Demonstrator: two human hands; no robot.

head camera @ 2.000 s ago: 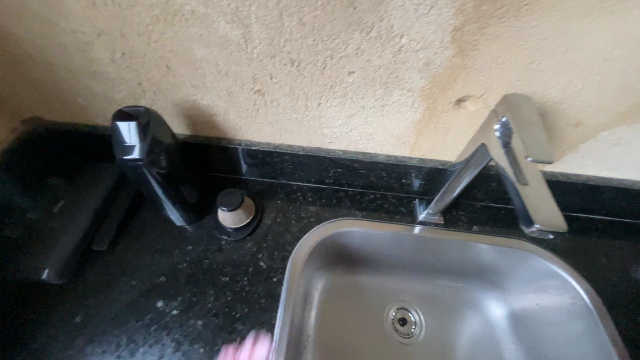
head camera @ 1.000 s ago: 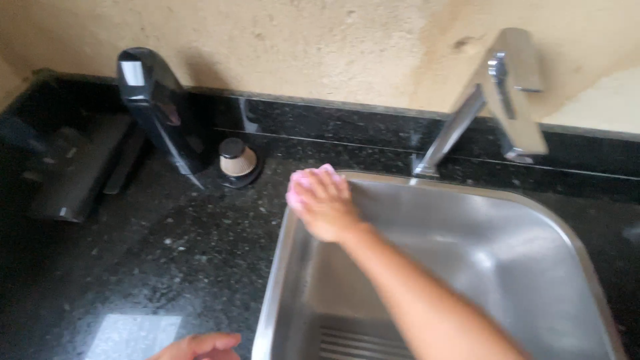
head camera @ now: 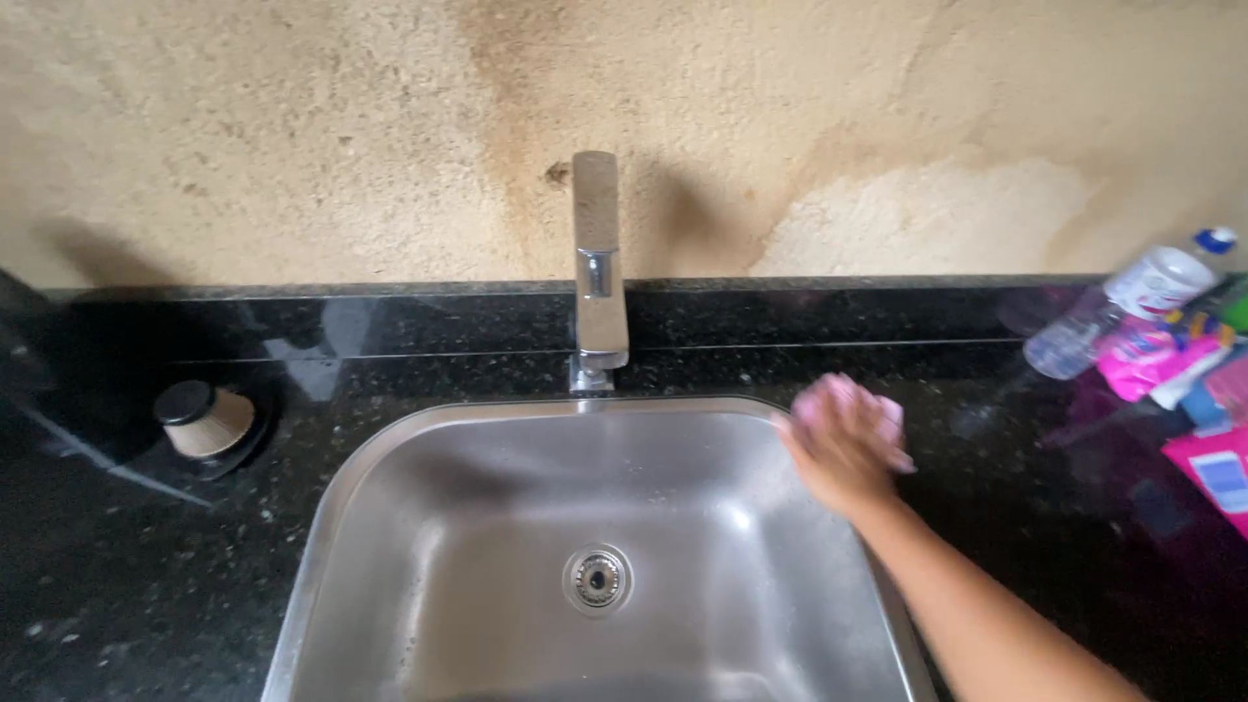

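My right hand [head camera: 840, 450] presses a pink cloth [head camera: 892, 419] down at the back right corner of the stainless steel sink [head camera: 487, 487], partly over its rim and partly over the black granite countertop [head camera: 1014, 546]. The hand is slightly blurred, and its fingers lie spread on the cloth. Behind the sink, the chrome faucet [head camera: 598, 263] stands upright at the middle of the back rim. The round drain [head camera: 597, 579] shows in the sink's floor. My left hand is out of view.
On the left of the counter sits a small beige, ribbed piece with a black cap [head camera: 205, 419]. At the right are a clear plastic bottle with a blue cap [head camera: 1131, 302] and several pink packages [head camera: 1214, 468]. A black granite backsplash [head camera: 780, 317] runs along the stained wall.
My right hand with the pink cloth has moved from the sink's back left corner to its back right corner. My left hand has left the view. The view has shifted right.
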